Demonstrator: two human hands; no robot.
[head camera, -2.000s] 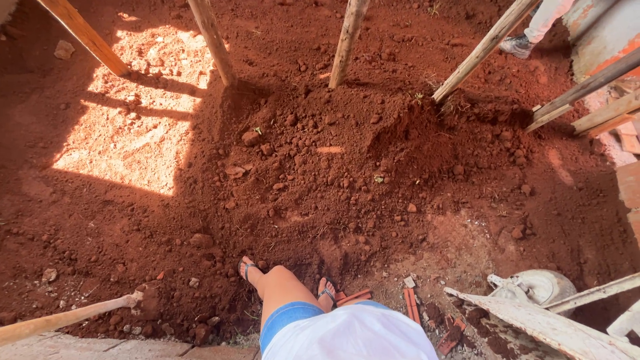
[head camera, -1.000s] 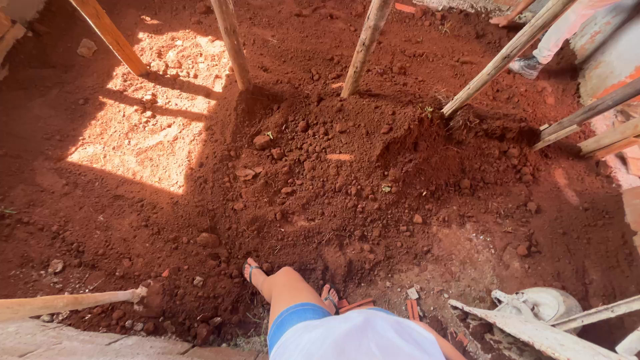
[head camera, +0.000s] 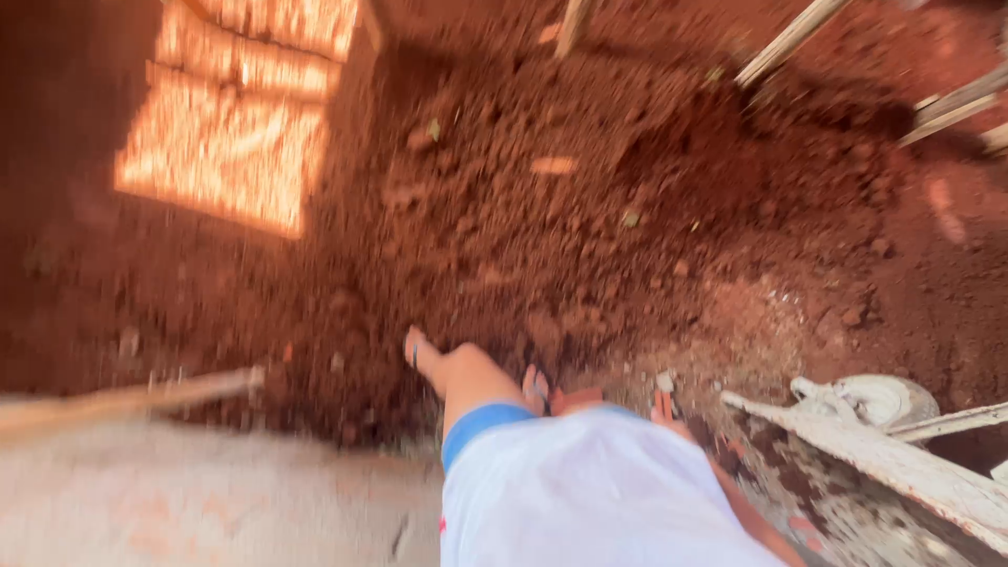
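Low on the right of my white shirt, my right forearm reaches down, and my right hand (head camera: 671, 424) is at broken red brick pieces (head camera: 663, 403) on the ground. The hand is small, blurred and partly hidden by the shirt, so whether its fingers grip a piece cannot be told. My left hand is out of view. Another red brick piece (head camera: 577, 399) lies beside my sandalled foot. Loose reddish soil (head camera: 504, 260) with clods and stones spreads in front of my legs.
A white-spattered frame (head camera: 874, 449) with a wheel (head camera: 882, 400) stands at the lower right. Wooden poles (head camera: 791, 41) rise along the top. At the lower left, a wooden pole (head camera: 134, 400) lies near a pale masonry edge (head camera: 220, 480).
My right forearm shows more beside the shirt, and the hand is now at the brick pieces. The other person's leg at the upper right has left the view, which has shifted and blurred.
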